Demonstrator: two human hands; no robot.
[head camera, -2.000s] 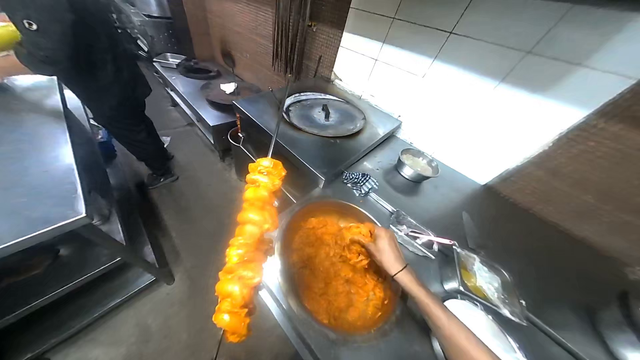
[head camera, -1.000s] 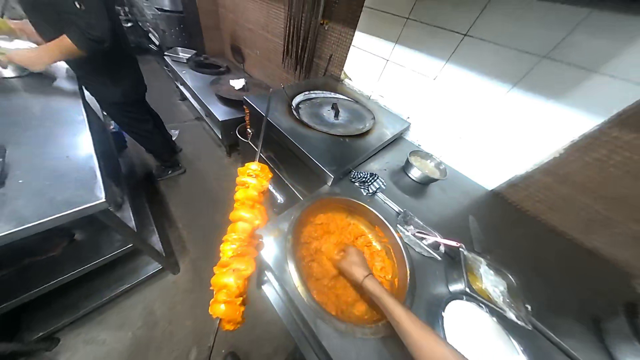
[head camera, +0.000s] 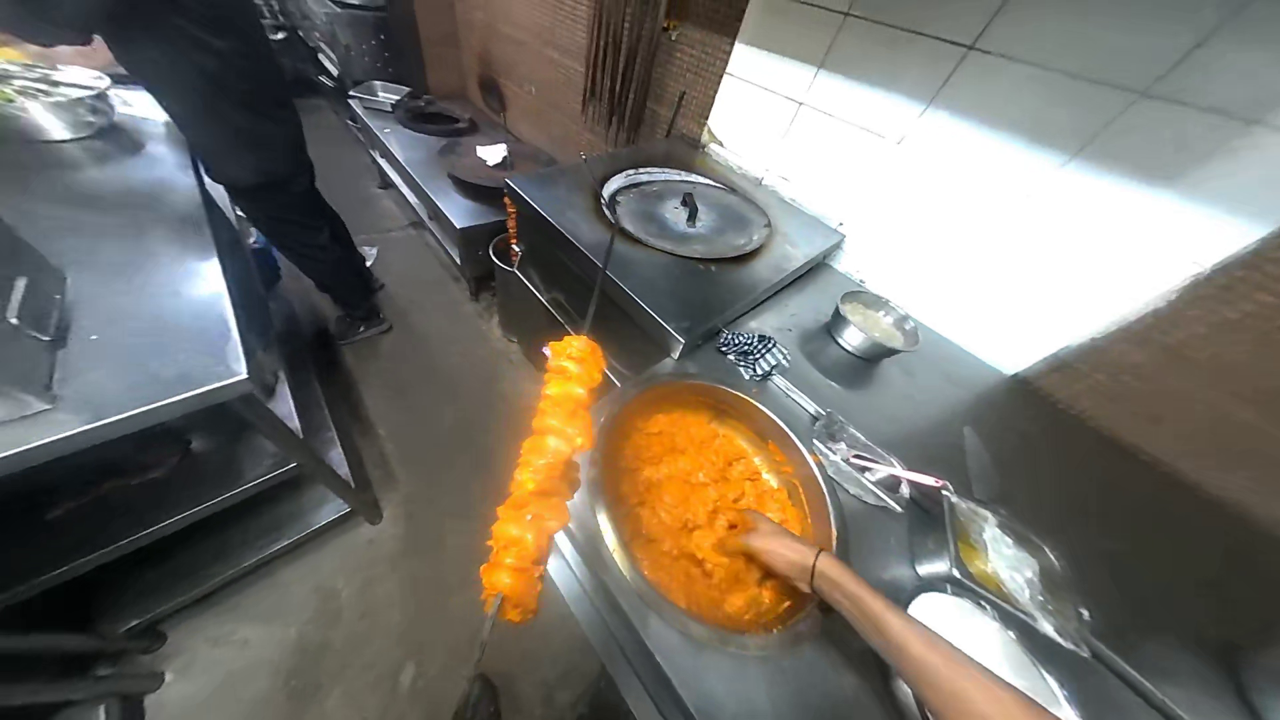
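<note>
My right hand (head camera: 775, 548) reaches into a wide steel bowl (head camera: 612, 540), its fingertips sunk in orange marinated pieces (head camera: 690, 480). Whether the fingers grip a piece is hidden. A dark band circles the wrist. To the left of the bowl, a long metal skewer (head camera: 600, 285) stands tilted, threaded with a thick row of orange-coated pieces (head camera: 543, 470). The skewer's bare lower end runs down toward the bottom edge. My left hand does not show.
A lidded tandoor (head camera: 690, 215) stands beyond the bowl. On the right counter are a small steel bowl (head camera: 872, 325), a striped cloth (head camera: 752, 352) and a plastic-covered container (head camera: 1010, 565). A person in dark clothes (head camera: 240, 130) stands by the steel table (head camera: 110, 340) at left.
My right hand has moved within the bowl, from near its middle toward its lower right side. The person at left leans differently, and a steel bowl now shows on that table.
</note>
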